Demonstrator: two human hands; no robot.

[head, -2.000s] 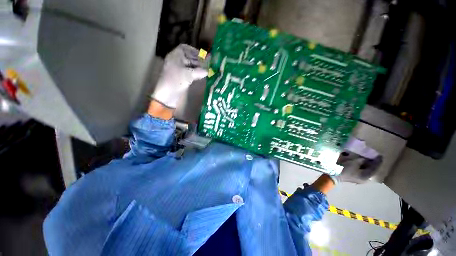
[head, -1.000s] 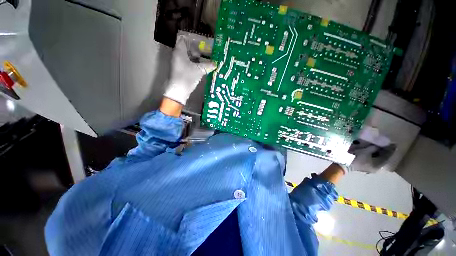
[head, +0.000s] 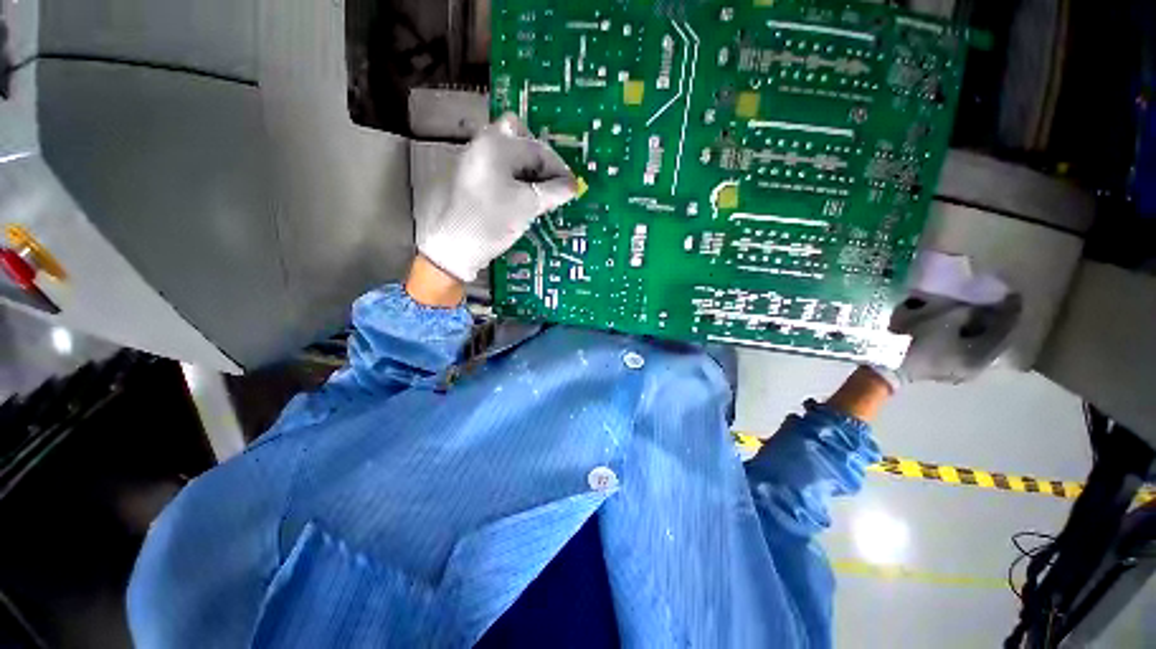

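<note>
The green circuit board is held up in front of my chest, its flat side with silvery pads facing me. Its top edge is cut off by the picture. Several yellow masking pieces lie on it, one near the middle. My left hand, in a white-grey knit glove, is over the board's left part. Its fingertips are pinched at a small yellow piece against the board's face. My right hand, gloved, grips the board's lower right corner. A pale lilac strip shows at that hand.
Grey machine panels stand at the left, with a red and yellow knob at the far left. Another grey housing is at the right. Yellow-black floor tape and black cables show at the lower right.
My left hand has moved from beside the board's left edge onto its face, with the yellow piece at its fingertips. The board sits higher and less tilted in view. My right hand keeps its grip.
</note>
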